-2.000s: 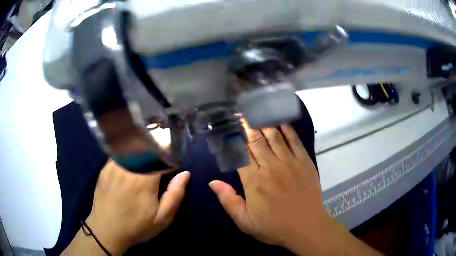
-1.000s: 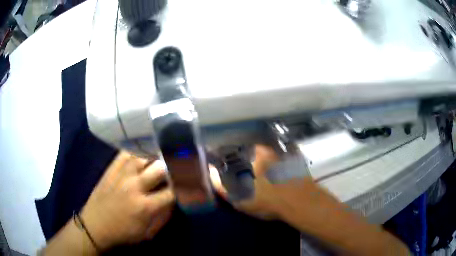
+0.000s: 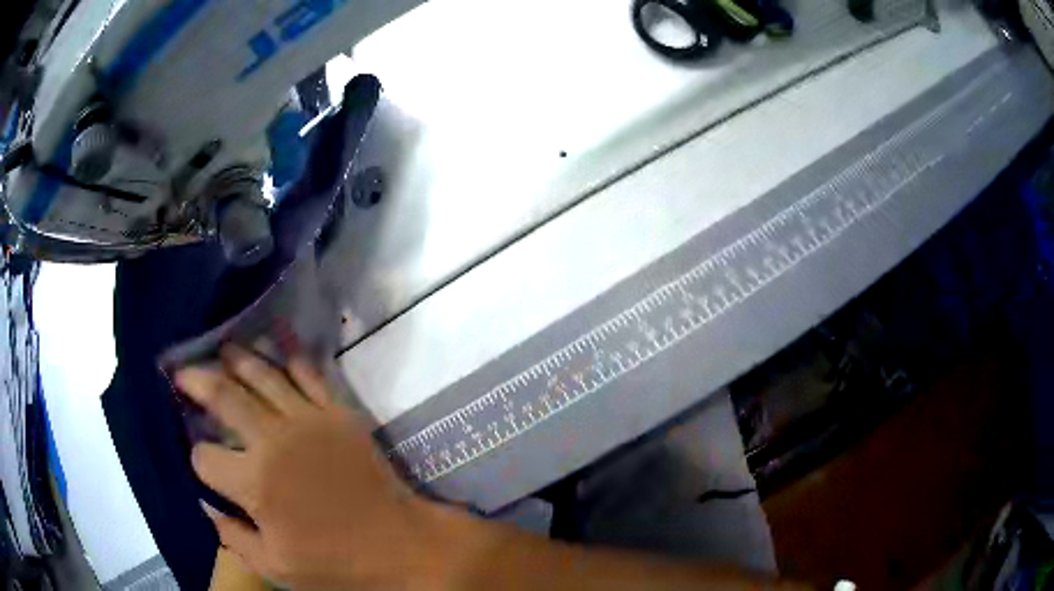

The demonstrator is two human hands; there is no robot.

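A navy panel [image 3: 156,346] lies under the sewing machine head [image 3: 127,127] at the left. Its right part is turned up, showing a greyish-purple face and a curved edge that rises beside the presser area. My right hand [image 3: 306,473] is at the near end of this turned part, with its fingers on the cloth at the edge and bent around it. A small patch of skin [image 3: 235,573] below it at the bottom edge looks like part of my left hand or wrist; its fingers are hidden. The needle is not clearly visible.
Black-handled scissors [image 3: 676,25] lie at the top, with yellow-green and black snips [image 3: 740,16] beside them. The table's grey front edge [image 3: 647,346] carries a ruler scale. Below it are pale cloth [image 3: 682,491] and a brown surface [image 3: 878,496].
The view has swung right, so the machine head sits farther left. The cloth's right part is now turned up. My right hand has come back from the needle area; my left hand is mostly out of sight.
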